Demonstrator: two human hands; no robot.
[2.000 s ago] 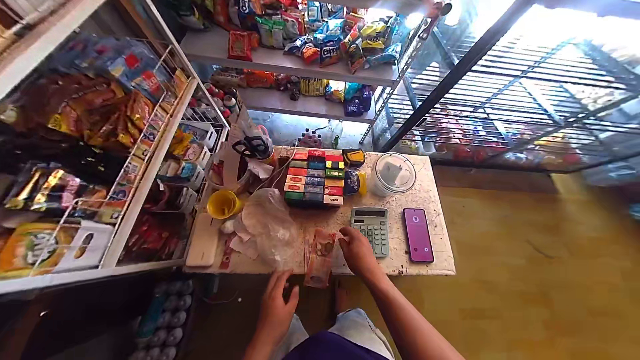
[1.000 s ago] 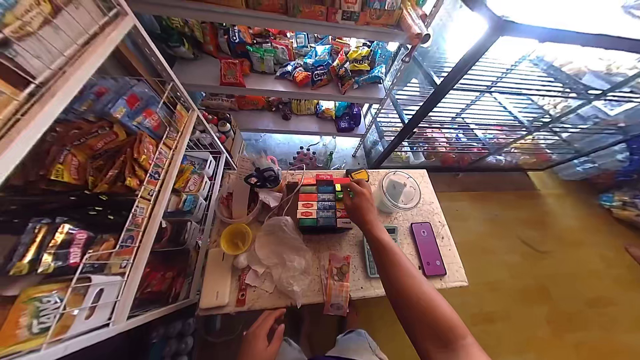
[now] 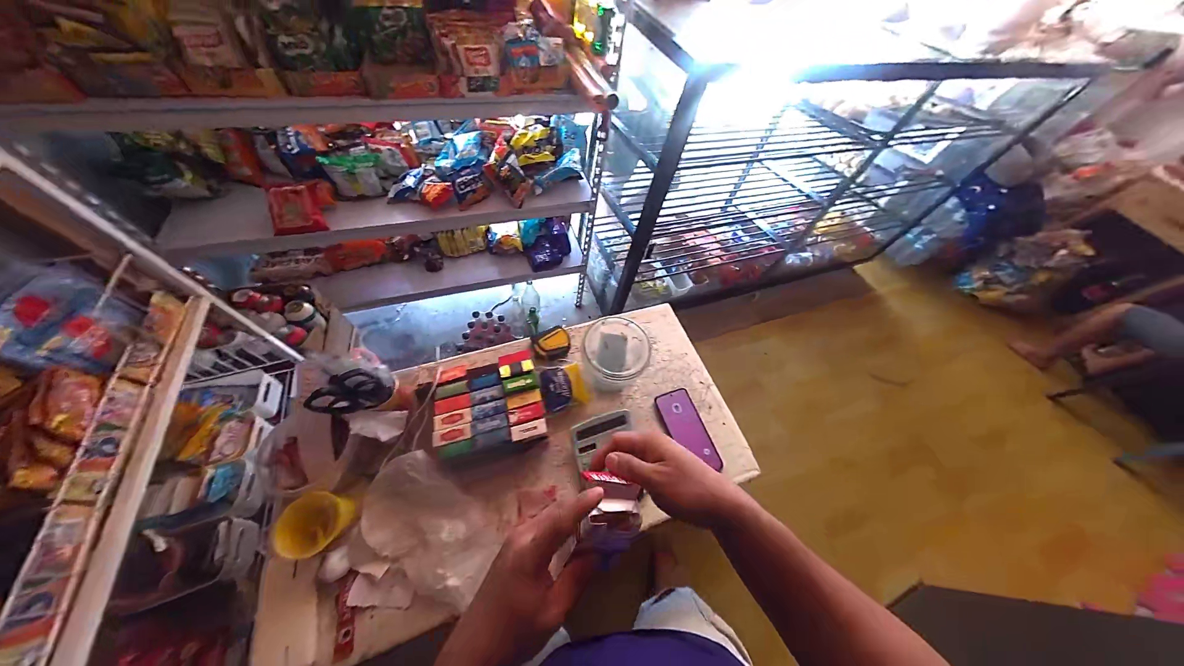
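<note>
A small red-and-white carton (image 3: 612, 495), its top flap apparently raised, is between my hands above the table's front edge. My left hand (image 3: 541, 564) holds it from the left and below; the fingers of my right hand (image 3: 661, 467) are at its top. Just behind it lies a green calculator (image 3: 599, 427), partly covered by my right hand. To the right is a purple phone (image 3: 689, 427). A block of stacked small cartons (image 3: 486, 402) stands farther back, with a round clear container (image 3: 617, 351) to its right. A crumpled clear plastic bag (image 3: 421, 518) lies left of my left hand.
On the table's left are a yellow cup (image 3: 313, 524) and black-handled scissors (image 3: 350, 390). A yellow-and-black object (image 3: 552, 342) sits at the back. Shelves of snack packets (image 3: 379, 217) and a wire rack (image 3: 740, 185) stand behind. A person's bare leg (image 3: 1078, 338) shows at far right.
My right hand has come back from the stacked cartons toward the table's front edge, and a small carton is now between both hands. My left hand has risen to it. The view has shifted.
</note>
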